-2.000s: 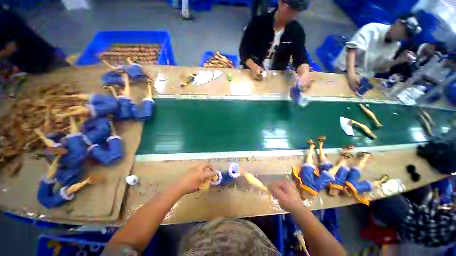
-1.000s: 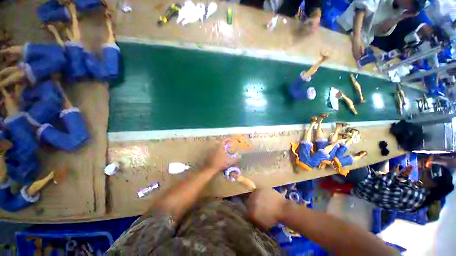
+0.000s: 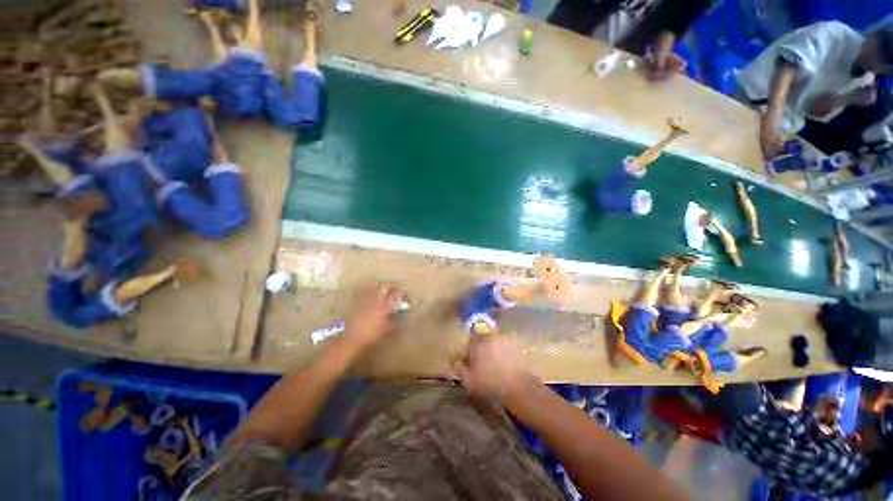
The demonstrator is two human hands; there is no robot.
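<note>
A blue shorts section (image 3: pixel 480 301) lies on the near ledge in front of me. A tan leg (image 3: pixel 524 290) with a sandaled foot comes out of one frilled cuff. The other cuff (image 3: pixel 480 323) faces me. My right hand (image 3: pixel 494 364) is closed around a tan lower leg at this cuff; the hand hides most of the leg. My left hand (image 3: pixel 372 315) is on the ledge to the left, away from the shorts. A small pale thing shows at its blurred fingertips; whether it is gripped cannot be told.
A small printed tube (image 3: pixel 327 333) and a white round item (image 3: pixel 279 283) lie at left. Joined blue leg pairs (image 3: pixel 125 186) pile on the cardboard. Sashed shorts (image 3: pixel 651 333) lie at right. The green belt (image 3: pixel 421 166) carries leg parts. People sit across and at right.
My left hand has let go of the shorts section and moved left to where the white bottle lay. My right hand has moved up to the lower cuff with the leg. The view has shifted.
</note>
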